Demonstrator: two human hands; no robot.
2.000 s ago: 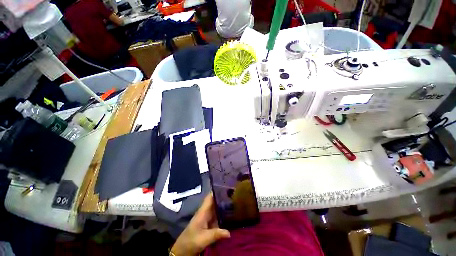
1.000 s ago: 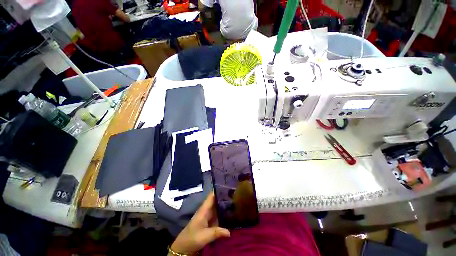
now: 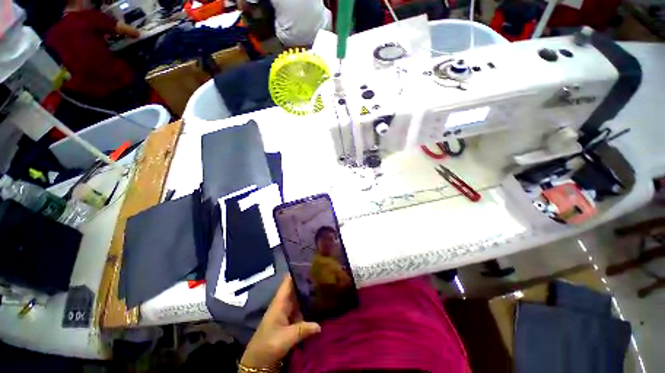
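Note:
My left hand (image 3: 275,329) holds a black smartphone (image 3: 316,255) upright by its lower left side, over my lap in front of the table edge. The phone screen shows a person in a yellowish top. My right hand is not in view. Dark grey cut panels (image 3: 162,248) lie on the white table left of the phone. White paper pieces (image 3: 235,288) lie among more dark panels, partly beside the phone. The white sewing machine (image 3: 496,91) stands behind and right of the phone, its needle area bare of fabric.
Red-handled snips (image 3: 458,183) lie on the machine bed. A tray (image 3: 565,200) of tools is at the right. A yellow-green fan (image 3: 299,80) stands behind. A cardboard-brown strip (image 3: 143,211) edges the table. Dark panels (image 3: 569,328) lie low right. People are in the back.
The view has turned, so the table and machine sit further left and higher and tilt. The phone stays in my left hand; its screen now shows a person more clearly.

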